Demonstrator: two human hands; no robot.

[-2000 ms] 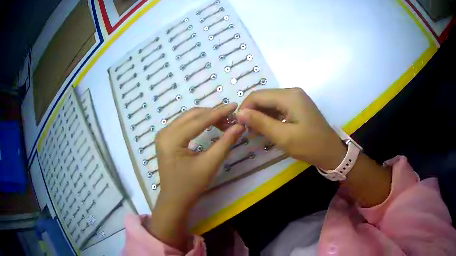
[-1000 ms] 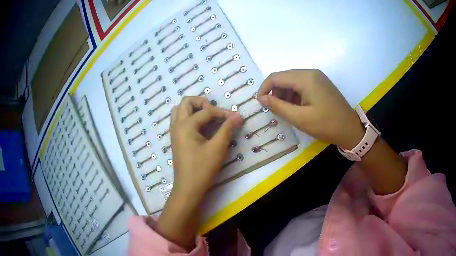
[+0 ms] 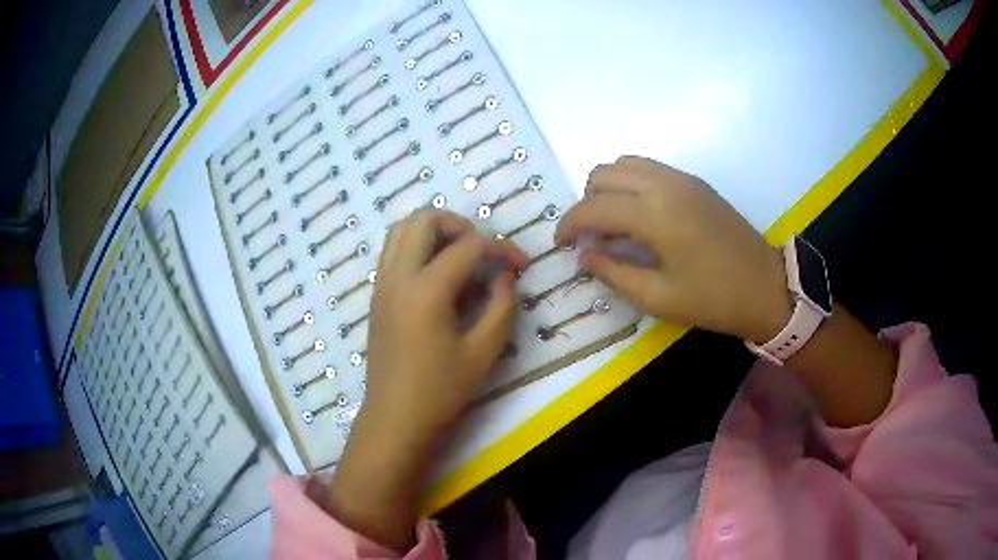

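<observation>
An off-white foam board (image 3: 324, 243) lies before me with columns of wired components, each with round metal ends joined by thin brown leads. My left hand (image 3: 432, 317) is over its lower middle, thumb and fingers bent. My right hand (image 3: 673, 257) is at its right edge, fingertips curled down. A wired component (image 3: 543, 259) lies between the fingertips of both hands, its ends mostly hidden. The fingertips are blurred; whether they grip it cannot be told. Below it, another component (image 3: 572, 321) shows loose wire ends.
More foam boards (image 3: 153, 372) lie overlapping at the left. Brown cardboard (image 3: 120, 142) is at the upper left, with a blue object (image 3: 27, 366) at the far left edge. Yellow tape (image 3: 547, 415) runs along the table's near edge. Red and blue tape lines are at the upper left.
Two seconds ago both hands met over the board around a small part. They have since moved apart, with a component between them. Since one second ago the right hand has shifted slightly down the board.
</observation>
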